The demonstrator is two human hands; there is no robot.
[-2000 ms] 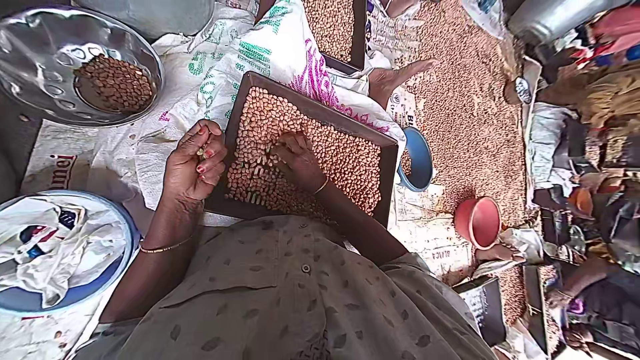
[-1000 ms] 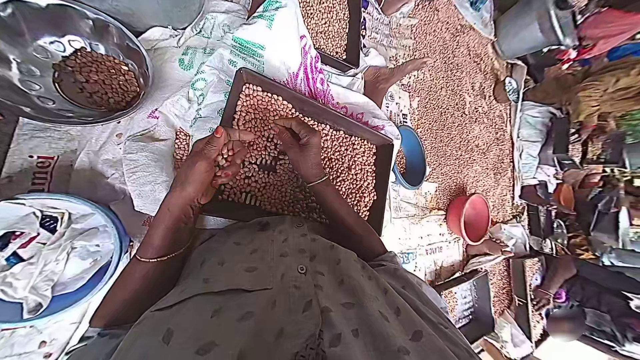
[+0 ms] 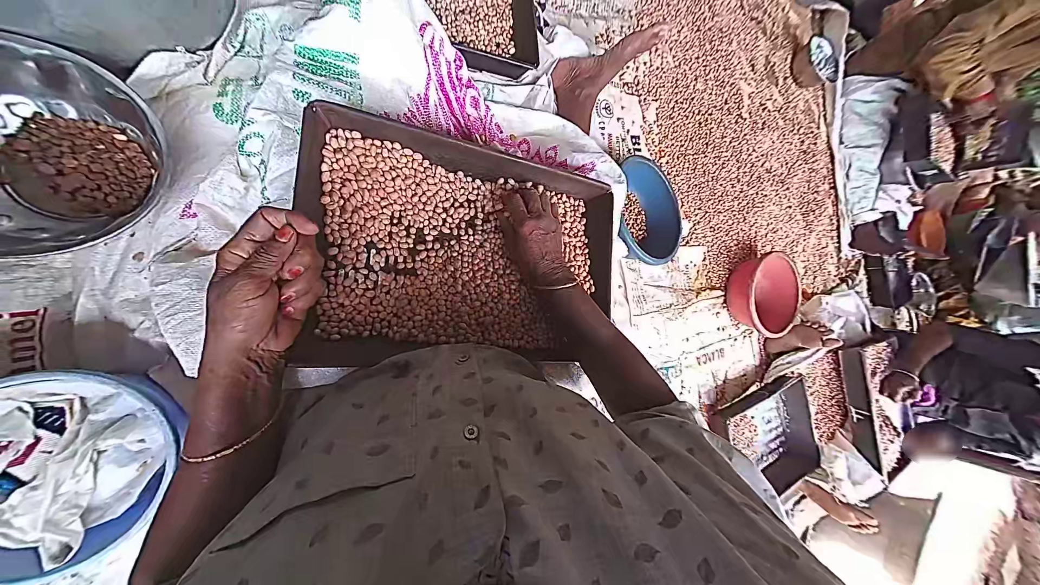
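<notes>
A dark rectangular tray (image 3: 455, 146) lies against my lap, spread with light brown nuts (image 3: 406, 203) that look like shelled peanuts. My left hand (image 3: 272, 280) is curled into a loose fist over the tray's left edge; whatever is inside the fingers is hidden. Toward the right end of the tray, my right hand (image 3: 534, 236) rests palm down on the nuts with its fingers spread. Dark patches of tray bottom show between the nuts near the middle.
At upper left is a metal bowl (image 3: 154, 122) of darker nuts; below it, a blue basin (image 3: 175, 455) holds white sacking. A blue bowl (image 3: 662, 211) and a red bucket (image 3: 768, 294) stand right, beside a broad spread of nuts (image 3: 739, 146). Another person's foot (image 3: 589, 77) is beyond the tray.
My right hand has moved away from my left hand to the tray's right part, and its fingers have spread. My left hand has closed over the nuts seen in it one second ago.
</notes>
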